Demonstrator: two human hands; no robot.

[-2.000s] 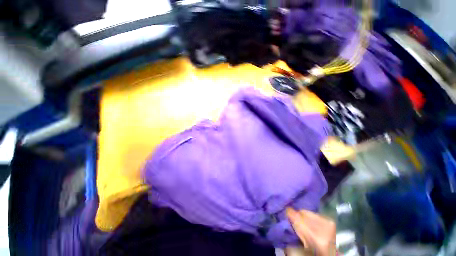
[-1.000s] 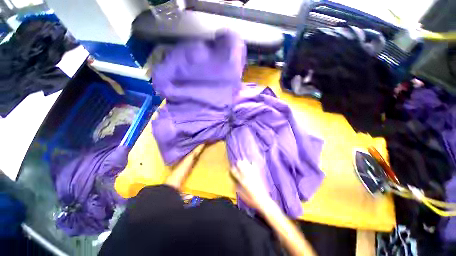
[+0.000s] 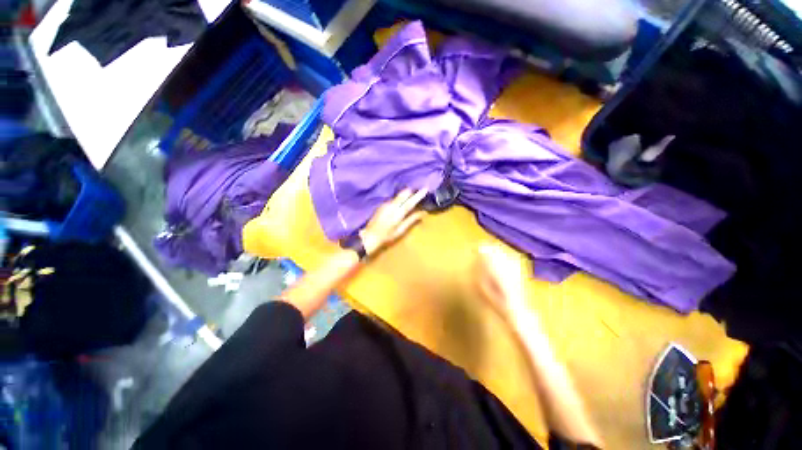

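Note:
A bundle of purple garments (image 3: 387, 123) lies across the yellow ironing table cover (image 3: 413, 281), gathered at its middle by a dark tie (image 3: 445, 188). My left hand (image 3: 394, 221) rests at the near side of the bundle, fingers extended beside the tie; whether it presses on the cloth is unclear. My right hand (image 3: 499, 274) is over the yellow cover, just nearer to me than the bundle; it is blurred and its fingers are hard to make out. The steam iron (image 3: 675, 395) stands at the right end of the table.
Another purple bundle (image 3: 215, 204) hangs at a blue crate (image 3: 230, 92) left of the table. Dark garments (image 3: 703, 167) are piled beyond the right side. A white tabletop (image 3: 97, 97) with dark cloth is at upper left. A pale metal bar (image 3: 167, 288) runs at left.
The view has turned, and the bundle now lies stretched out along the table. My right hand has come off the purple cloth. My left hand has moved up beside the tie.

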